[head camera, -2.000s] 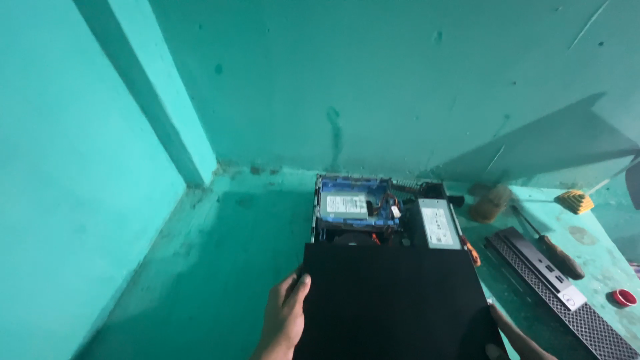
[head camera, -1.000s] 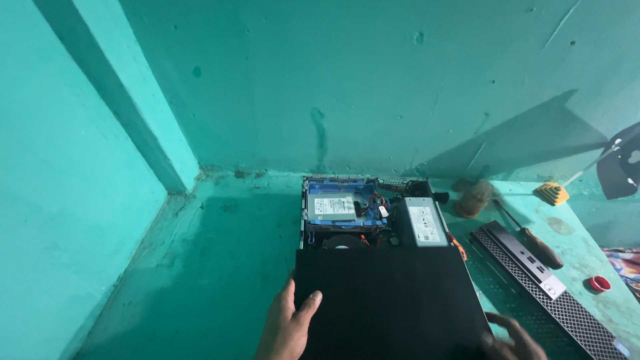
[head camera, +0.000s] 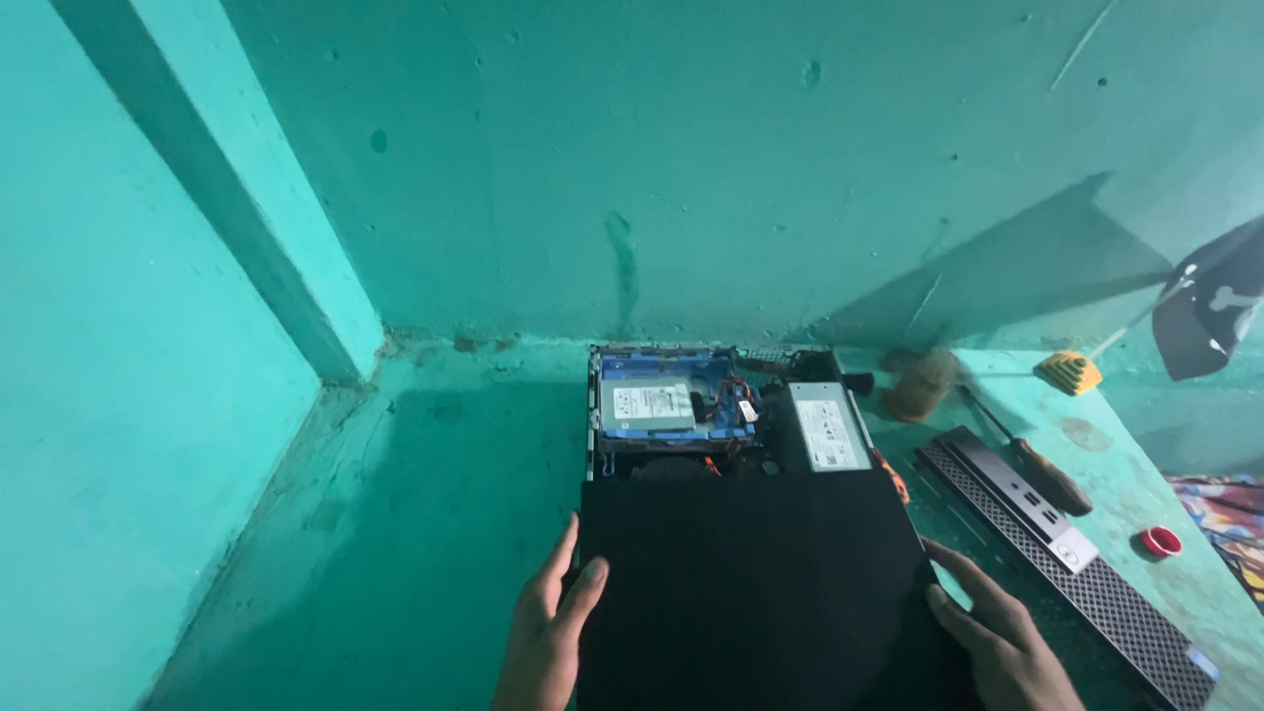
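A black computer side cover (head camera: 760, 592) covers the near part of an open desktop computer case (head camera: 592, 415). My left hand (head camera: 553, 612) grips the cover's left edge, thumb on top. At its right edge, my right hand (head camera: 1002, 627) holds on with thumb and fingers. Beyond the cover's far edge, the case shows a metal-cased drive (head camera: 647, 403) in a blue plastic caddy (head camera: 647, 367), some cables, and a silver power supply unit (head camera: 829, 427) at the right. The near inside of the case is hidden beneath the cover.
Right of the case lie a perforated black front bezel (head camera: 1066, 573), a screwdriver (head camera: 1052, 474), a brush (head camera: 920, 385), an orange-handled tool (head camera: 894, 479) and a red cap (head camera: 1160, 541). A yellow object (head camera: 1068, 372) stands near the wall. Teal walls (head camera: 632, 178) bound the left and far sides.
My right hand has shifted its hold along the cover's right edge, and more of it now shows. My left hand stays at the left edge. The cover still lies over the near part of the case.
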